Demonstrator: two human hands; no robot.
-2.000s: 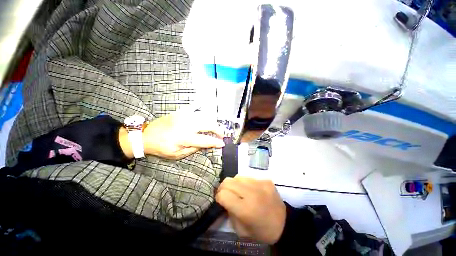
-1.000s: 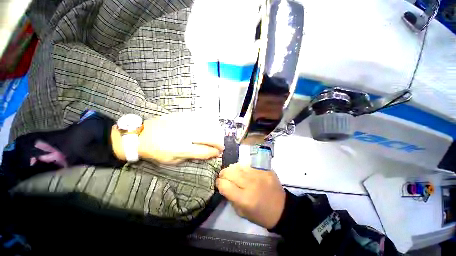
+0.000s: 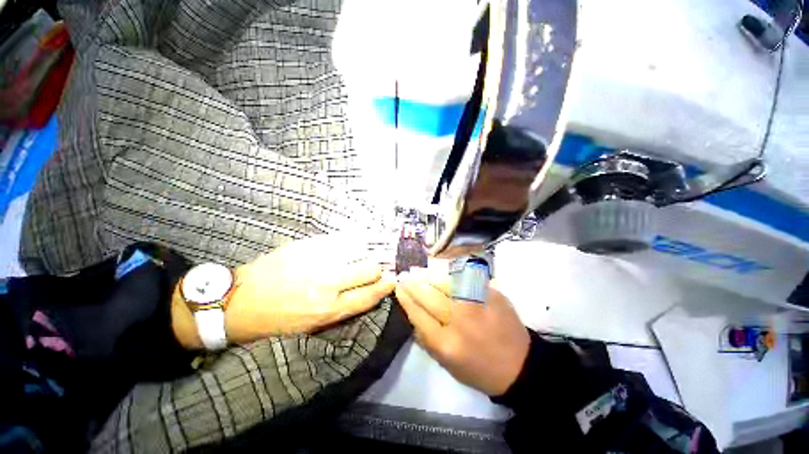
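Observation:
The checked garment (image 3: 204, 177) lies bunched left of the needle area. A black band (image 3: 411, 255) runs along its edge under the presser foot (image 3: 410, 226). My left hand (image 3: 306, 288), with a watch at the wrist, lies on the checked cloth, its fingertips at the band's left edge. My right hand (image 3: 470, 341) pinches the band close to the foot, its fingertips near the left ones. A grey-blue cylinder (image 3: 470, 278) stands beside the foot, in front of part of my right hand. The needle tip cannot be made out.
The white machine head (image 3: 656, 80) has a shiny curved cover (image 3: 532, 97) and a grey ribbed dial (image 3: 616, 222). Coloured spools (image 3: 747, 340) lie on pale sheets (image 3: 701, 372) at right. A measuring scale (image 3: 426, 427) runs along the front edge. Red and blue items are at far left.
My left hand has moved down, its wrist lower and further left. My right hand has moved up close to the foot. The garment and band have shifted, and the camera view has moved slightly.

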